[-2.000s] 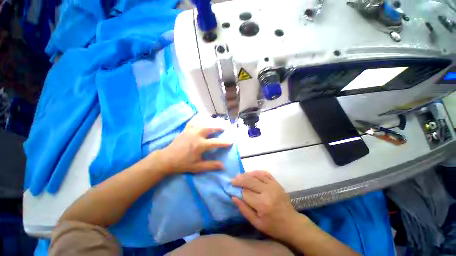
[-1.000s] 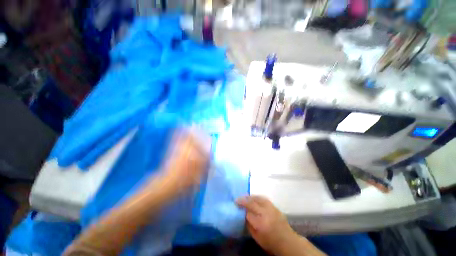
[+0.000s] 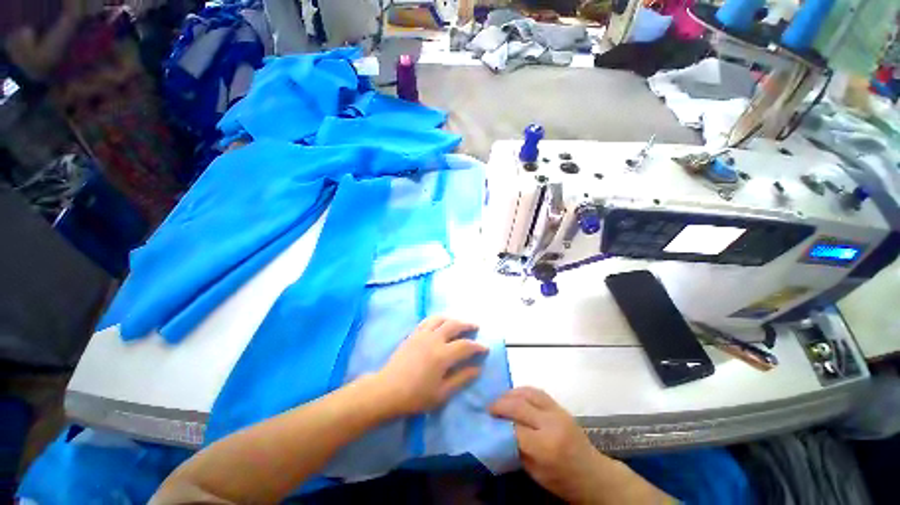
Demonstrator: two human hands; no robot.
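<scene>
A large bright blue garment piece [image 3: 296, 325] lies over the left of the white sewing table, its paler wrong side [image 3: 380, 330] towards the machine. My left hand [image 3: 431, 365] rests on the pale cloth with fingers spread, below the needle area. My right hand [image 3: 538, 424] pinches the right edge of the pale cloth between thumb and fingertips near the table's front edge. The white sewing machine [image 3: 641, 197] stands right of the cloth; glare hides the details around its presser foot.
A black smartphone [image 3: 659, 327] lies on the machine bed, with slim tools [image 3: 735, 345] and a small-parts tray [image 3: 827, 353] to its right. More blue cloth [image 3: 237, 212] is heaped at left. A purple spool [image 3: 407, 77] stands behind. Part of a person [image 3: 109, 108] shows at upper left.
The view has tilted up, so the machine sits lower and further right. My left hand swept blurred over the cloth and now lies flat. My right hand stays at the cloth's edge.
</scene>
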